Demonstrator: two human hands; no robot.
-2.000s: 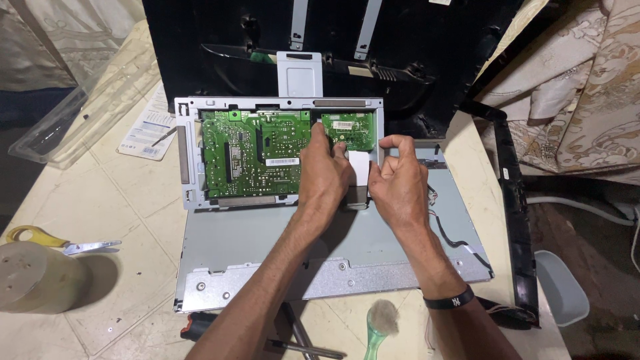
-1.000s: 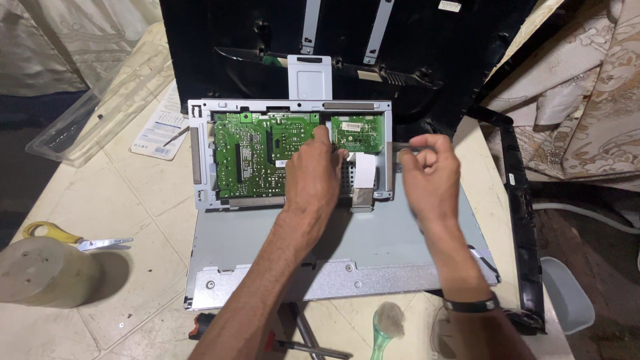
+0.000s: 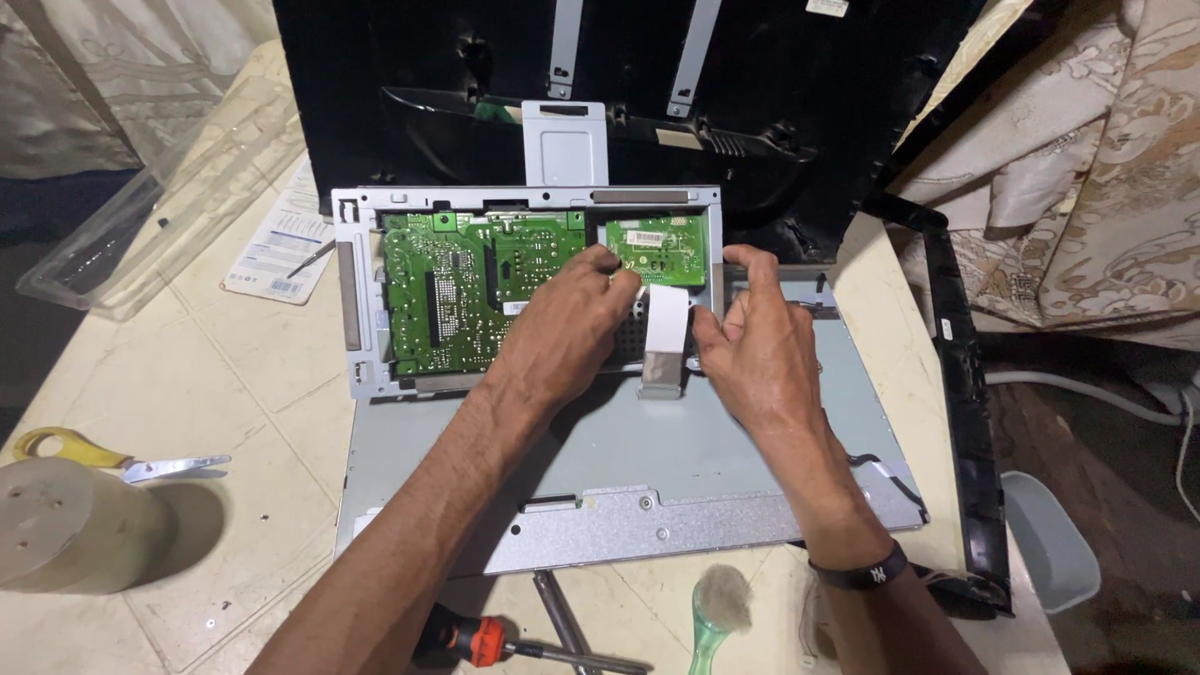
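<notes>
A metal chassis frame holding a large green circuit board and a smaller green circuit board lies over the grey metal back of a display panel. My left hand is at the smaller board's lower left edge, fingers bent together; whether they pinch something small is hidden. A white flat ribbon cable hangs below that board, down to a connector on the panel. My right hand is beside the chassis frame's right edge, thumb and forefinger apart, holding nothing visible.
Behind stands a black plastic back cover. A black bezel strip is at right. In front lie a screwdriver and a green-handled brush. Yellow-handled scissors, a round container and a clear plastic tray are at left.
My right hand was close by the white ribbon cable two seconds ago, then off to the right of the chassis frame; it is now at the frame's right edge. My left hand stays near the smaller board.
</notes>
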